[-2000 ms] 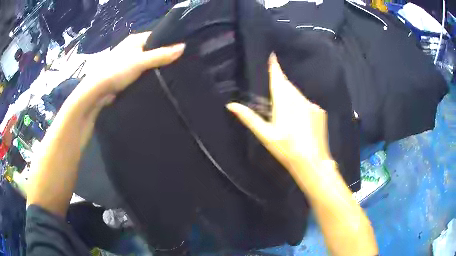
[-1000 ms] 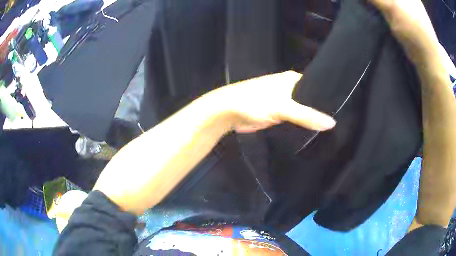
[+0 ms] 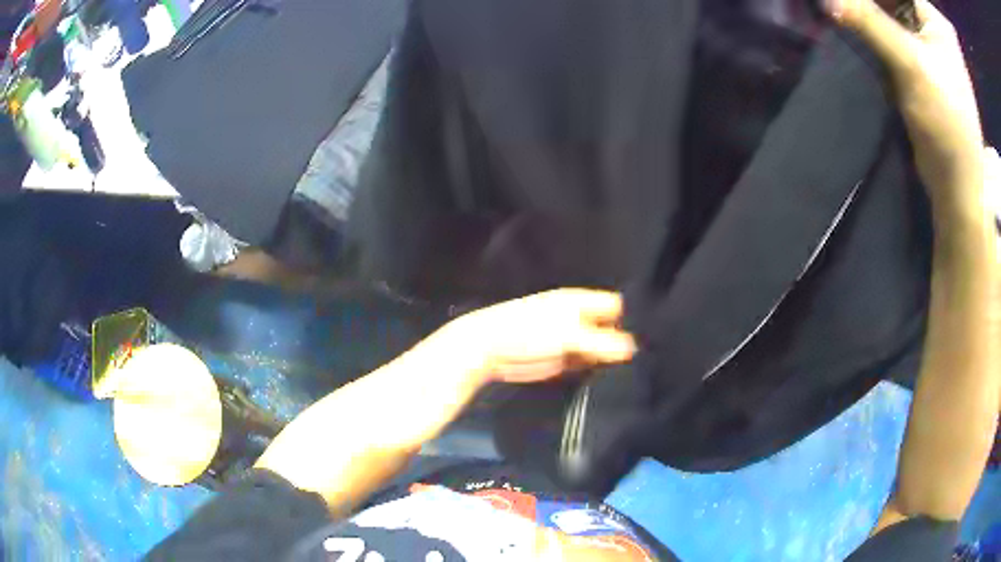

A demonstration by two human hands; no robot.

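A large dark coat [image 3: 757, 220] hangs across the middle and right, with a thin curved white line on its right part. My right hand [image 3: 906, 60] is at the upper right, cut by the frame's top edge, gripping the coat. A small dark item shows by its fingers, too unclear to name. My left hand [image 3: 549, 335] is low in the middle, fingers curled against the coat's dark cloth; whether they pinch it is unclear. Short pale lines [image 3: 573, 428] show blurred below it.
Another dark garment [image 3: 263, 99] lies over the white table [image 3: 93, 181] at the upper left, with a greyish shiny lining showing. A yellow square basket [image 3: 115, 340] and a round pale stool-like top [image 3: 168, 415] stand at the lower left on the blue floor [image 3: 768, 499].
My left hand has moved down, its fingers now closer together. My right hand remains at the upper right on the coat. The view has shifted, showing more of the lower left.
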